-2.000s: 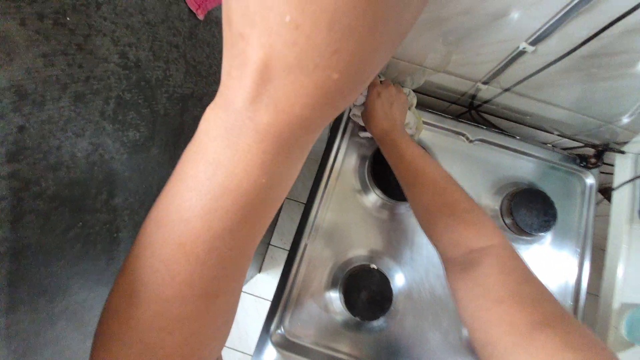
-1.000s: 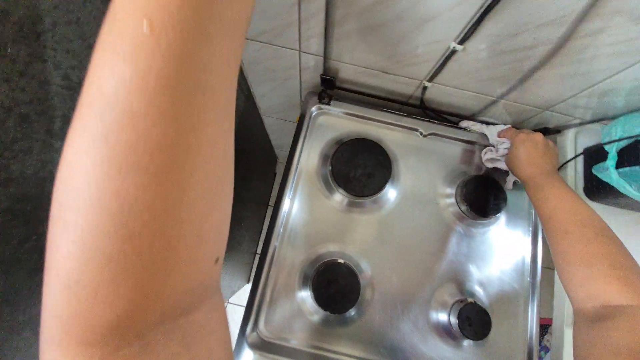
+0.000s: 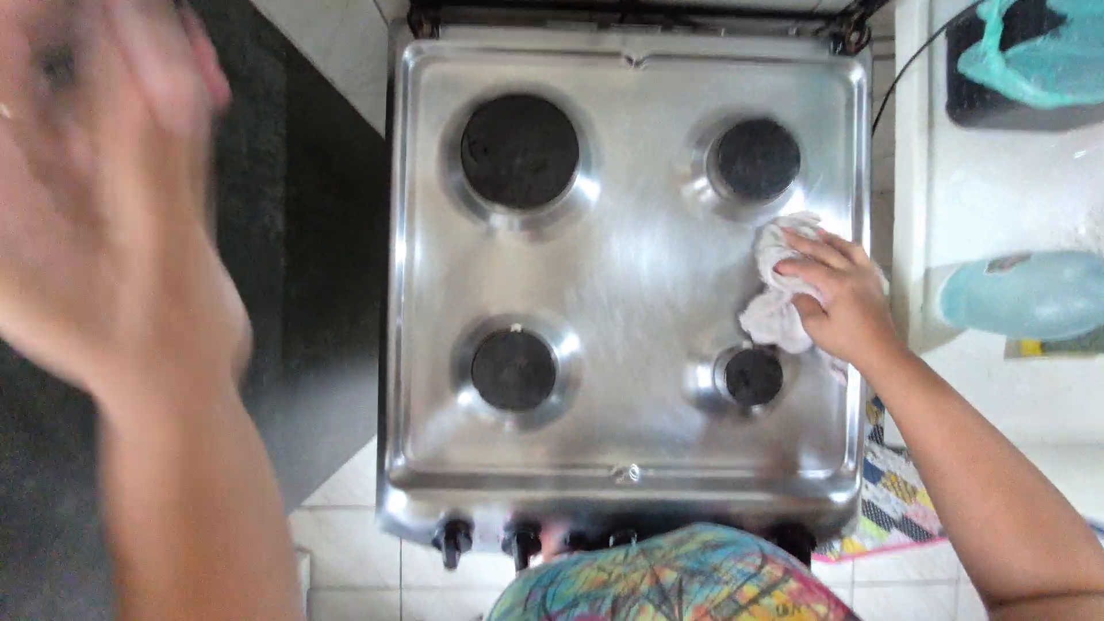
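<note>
My right hand (image 3: 837, 293) presses a crumpled whitish cloth (image 3: 780, 319) onto the stainless steel stovetop (image 3: 638, 276), near its right edge between the two right burners. The far right burner cap (image 3: 759, 159) lies just beyond the cloth, and the small near right burner cap (image 3: 754, 376) just below it. Two more black caps, a large one (image 3: 520, 151) and a medium one (image 3: 513, 369), sit on the left side. No pan grates are on the burners. My left hand (image 3: 112, 155) is raised close to the camera at the upper left, blurred, and its fingers cannot be made out clearly.
Black control knobs (image 3: 453, 542) line the stove's front. A dark countertop (image 3: 332, 259) is at the left. On the right, a white counter (image 3: 992, 388) holds a translucent bluish-green container (image 3: 1026, 295) and a teal plastic bag (image 3: 1035, 60) on a black object. A patterned mat (image 3: 897, 500) lies on the tiled floor.
My right hand has brought the cloth from the stove's back right corner toward the front, along the right side. My left hand has come into view. The view has turned and shifted.
</note>
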